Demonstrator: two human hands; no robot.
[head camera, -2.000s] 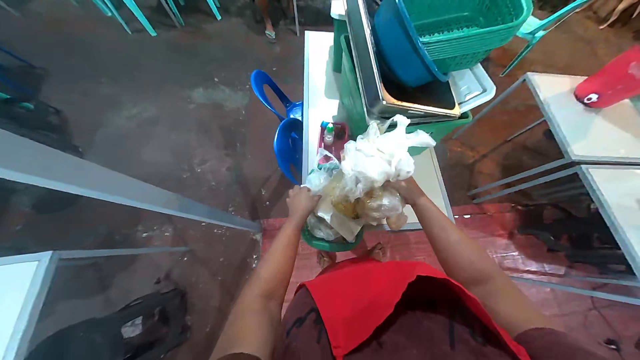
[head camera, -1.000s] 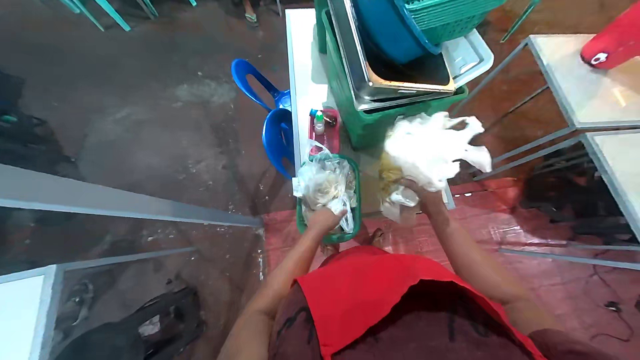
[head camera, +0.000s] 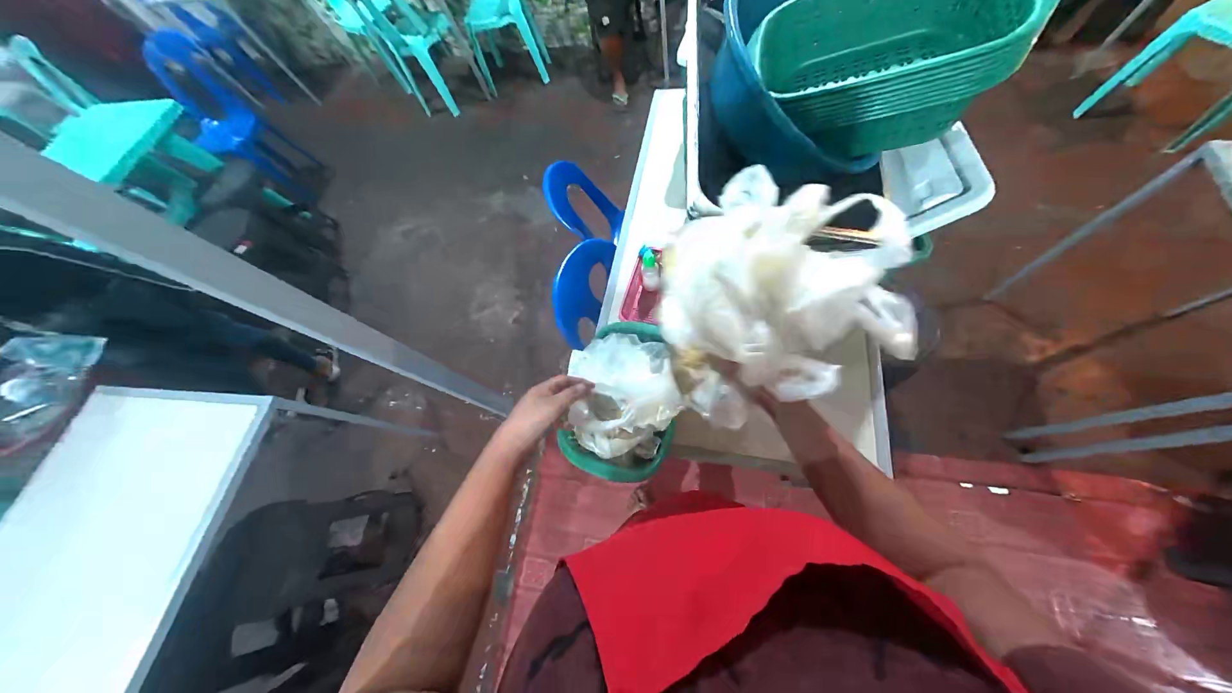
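My right hand (head camera: 756, 390) grips a large bunch of white plastic bags (head camera: 770, 279) above the near part of the white table (head camera: 808, 414). Its fingers are mostly hidden behind the bags. On the left, my left hand (head camera: 553, 399) pinches the edge of a translucent plastic bag (head camera: 630, 380). That bag lies on top of a green plastic basket (head camera: 616, 470) that holds more crumpled bags, at the table's near left corner. A red tray (head camera: 637, 300) with a green-capped bottle (head camera: 651, 269) stands just behind the basket.
Green perforated baskets (head camera: 885, 106) sit in a blue tub (head camera: 741, 106) at the table's far end, beside a white tray (head camera: 938, 183). Blue plastic chairs (head camera: 577, 289) touch the table's left side. A white tabletop (head camera: 135, 520) lies at lower left. A person's leg (head camera: 614, 63) shows far back.
The hands were together at the bags two seconds ago and then parted. Since one second ago, my left hand has moved from inside the basket to its left edge.
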